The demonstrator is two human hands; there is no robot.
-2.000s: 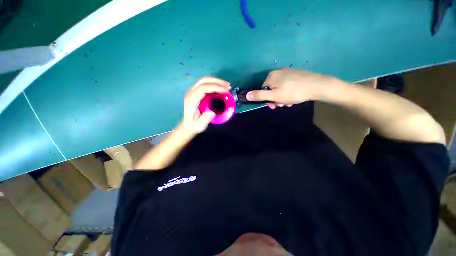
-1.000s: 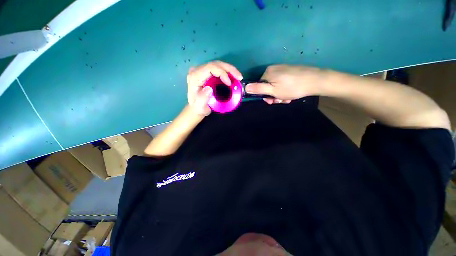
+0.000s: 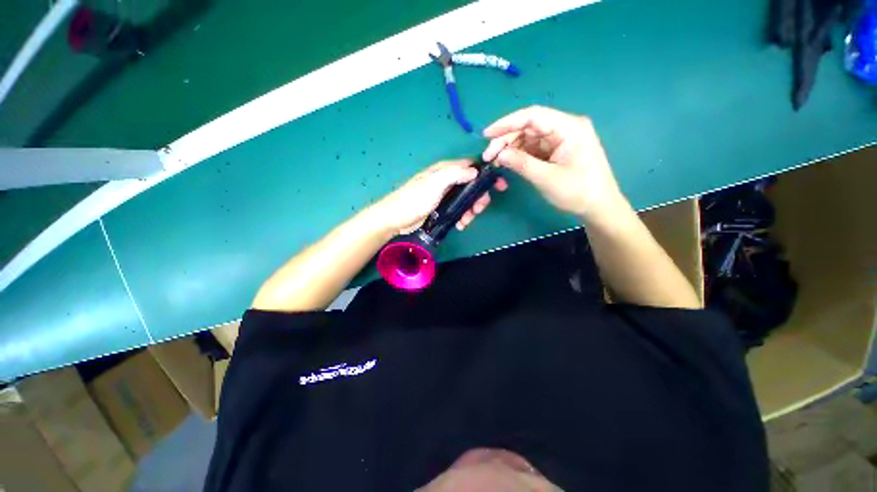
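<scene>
A dark dryer body with a shiny pink end ring (image 3: 408,265) and a black handle (image 3: 462,204) is held slanting over the bench's near edge. The ring points down-left towards me. My left hand (image 3: 438,195) is wrapped around the handle. My right hand (image 3: 553,159) is at the handle's far upper end, its thumb and fingertips pinched together there. Anything small between those fingertips is hidden. Side cutters (image 3: 450,75) with one blue grip and one whitish-wrapped grip lie beyond my hands, jaws on the white rail.
The green bench (image 3: 240,240) carries tiny dark scraps. Black parts (image 3: 803,43) and a blue bag (image 3: 864,46) lie at the far right. An open carton (image 3: 808,375) with black parts is below the bench edge. A pink-ended body (image 3: 87,31) is on the belt.
The handle has turned from pointing right to slanting up-right, with the pink ring lower. My left hand has moved from the ring onto the handle; my right hand is now at its far end.
</scene>
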